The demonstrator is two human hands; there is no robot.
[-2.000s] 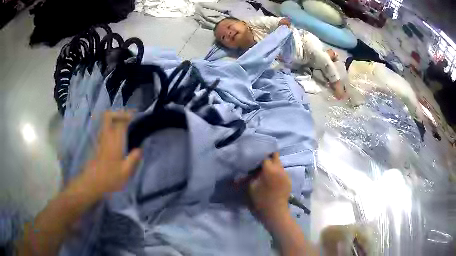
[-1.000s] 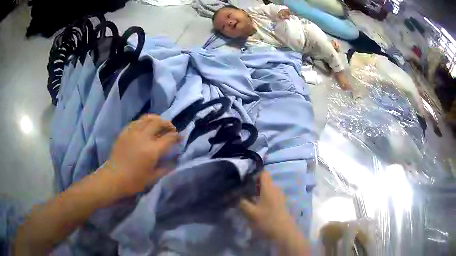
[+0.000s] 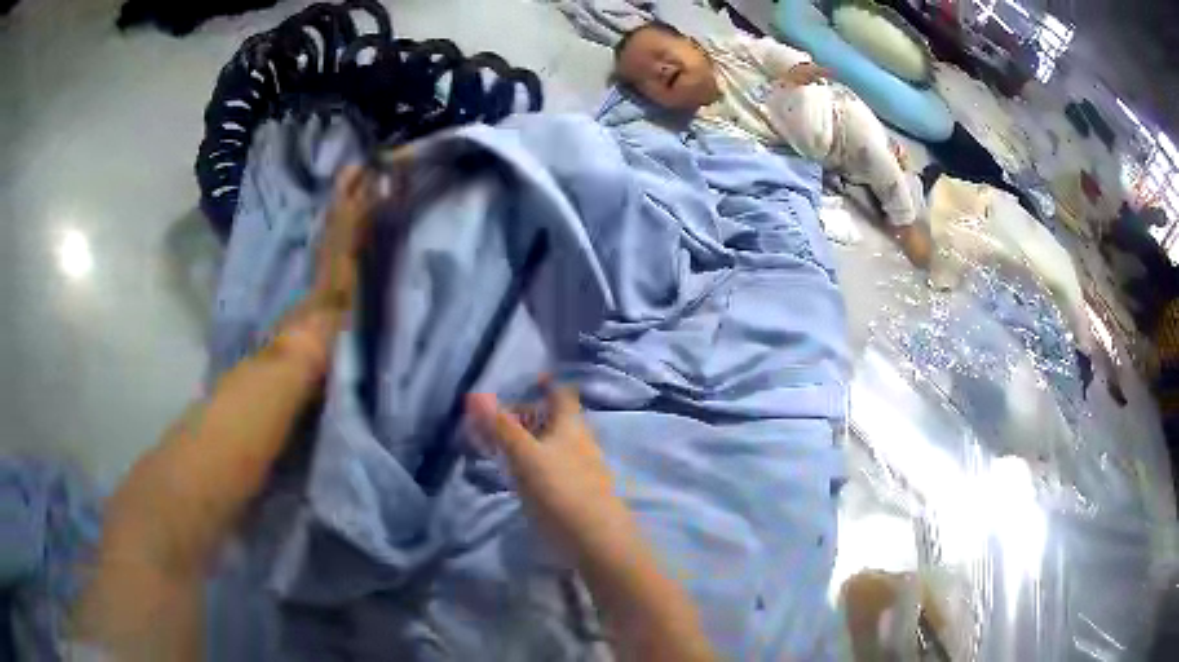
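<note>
A pile of light blue shirts [image 3: 724,479] lies in front of me, with a curved row of black hanger hooks [image 3: 278,71] at its far left. One blurred light blue shirt [image 3: 356,491] is lifted and bent open on top, with a dark hanger bar [image 3: 498,336] showing inside it. My left hand [image 3: 339,252] is at this shirt's left upper edge, blurred and partly hidden; its grip is unclear. My right hand [image 3: 537,446] is at the shirt's lower right, thumb and fingers apart, with nothing clearly held.
A baby [image 3: 763,97] lies just beyond the pile, with a light blue ring cushion [image 3: 860,71] behind. Clear shiny plastic bags [image 3: 983,453] lie right of the pile. Black cloth [image 3: 194,10] is at the far left and blue cloth [image 3: 45,530] at the left edge.
The loose hooks from the middle of the pile now appear beside the row at the far left. My left hand has moved up, my right hand left. The view has shifted slightly.
</note>
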